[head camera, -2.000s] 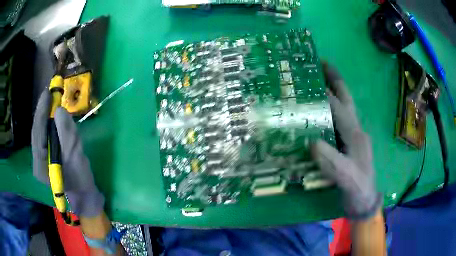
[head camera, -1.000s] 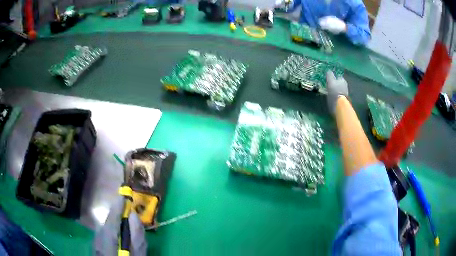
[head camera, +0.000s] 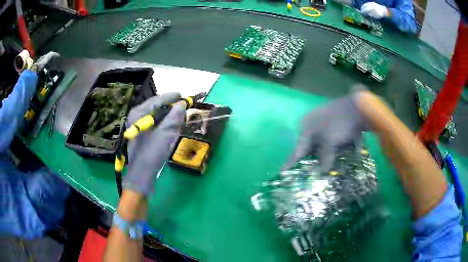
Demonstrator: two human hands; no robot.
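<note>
A green circuit board (head camera: 328,199), blurred, lies tilted at the lower right of the green mat. My right hand (head camera: 328,133), in a grey glove, is over its far edge with fingers pointing down onto it; blur hides whether it grips. My left hand (head camera: 156,138), in a grey glove, holds a yellow-and-black soldering iron (head camera: 141,126) above the left iron stand (head camera: 202,120), its tip end pointing right. A thin strand of solder wire (head camera: 209,119) sticks out to the right of my left hand. A yellow sponge (head camera: 190,153) sits at the stand's front.
A black bin (head camera: 84,146) of grey-green pieces stands on a metal plate (head camera: 179,75). Several boards lie on the dark conveyor (head camera: 205,41). A red tube (head camera: 446,89) rises at right, near a blue tool (head camera: 454,171). Other people's hands show at far left and upper right.
My right hand has come back from the conveyor to the near board, which looks shifted and turned. My left hand has risen with the iron. The view has swung left.
</note>
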